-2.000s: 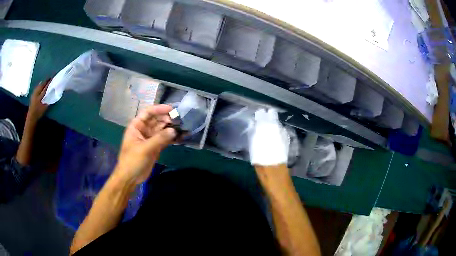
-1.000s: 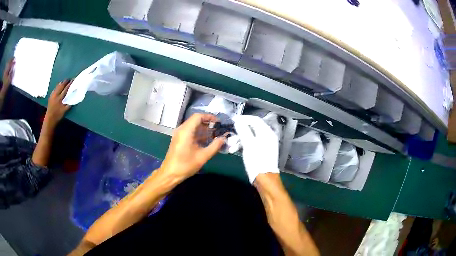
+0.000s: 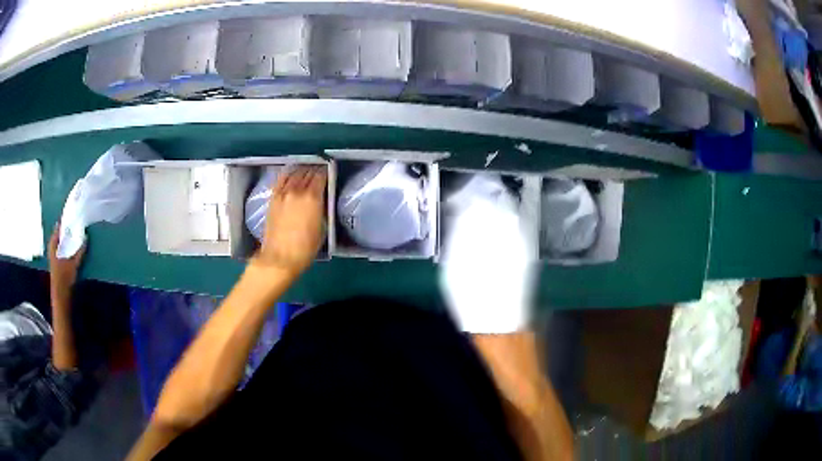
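Several open gift boxes stand in a row on the green bench. The leftmost box (image 3: 162,212) shows a white insert and no unit. My bare left hand (image 3: 293,212) reaches into the second box, over a bagged unit (image 3: 260,203); its fingertips are hidden in the box. The third box holds a bagged unit (image 3: 383,209) with something black at its upper right corner. My right hand (image 3: 489,266), in a white glove and blurred, lies over the fourth box's front; its fingers are unclear. The rightmost box holds another bagged unit (image 3: 568,216).
Open empty cartons (image 3: 360,54) line the far side behind a metal rail (image 3: 360,112). A white bag (image 3: 108,194) lies at left by another person's hand. A small blue bin (image 3: 724,149) is at right. A floor carton holds white pieces (image 3: 698,360).
The view has turned and shifted. My hands, together over the boxes a second ago, are apart: the left went into the second box, the right moved rightward. The black item between them no longer shows there.
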